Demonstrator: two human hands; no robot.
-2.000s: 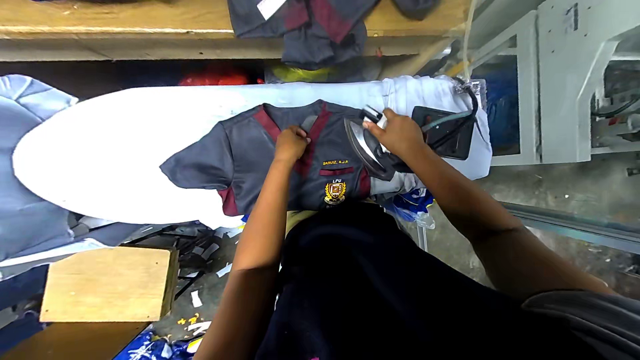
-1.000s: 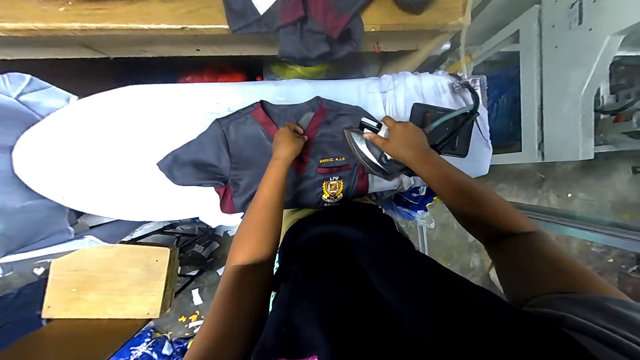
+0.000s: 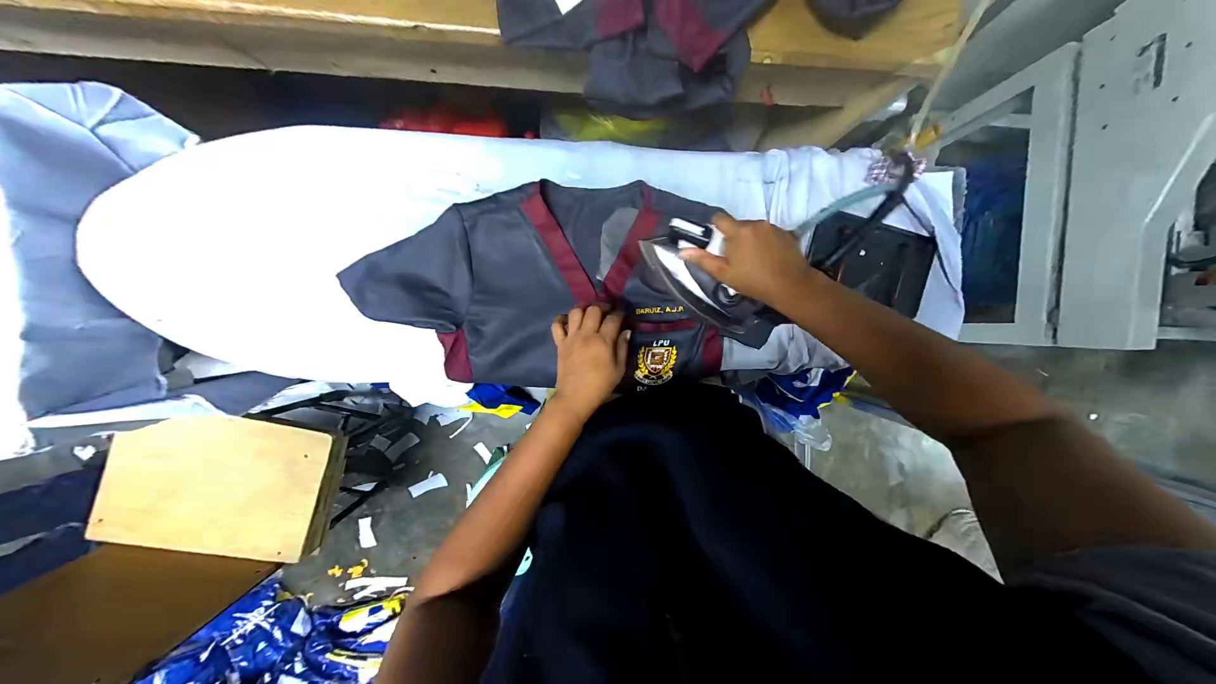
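Note:
A dark grey short-sleeved uniform top (image 3: 513, 275) with maroon V-neck trim lies on a white-covered ironing board (image 3: 256, 228). It bears an embroidered crest and writing. My right hand (image 3: 760, 261) grips an electric iron (image 3: 686, 280), which is over the sleeve and shoulder on the right side of the top. My left hand (image 3: 591, 353) rests on the front of the top just below the point of the V-neck, its fingers bent against the cloth; whether it pinches any fabric cannot be told.
A black iron rest (image 3: 879, 261) lies at the board's right end, near the iron's cord. Behind is a wooden table (image 3: 380, 24) with more dark grey and maroon garments (image 3: 646, 47). Light grey-blue cloth (image 3: 76, 256) lies left, a wooden box (image 3: 218, 484) below it. Scraps litter the floor.
My left hand has moved from the neckline down to the front below the V. The right hand still holds the iron over the right side of the top.

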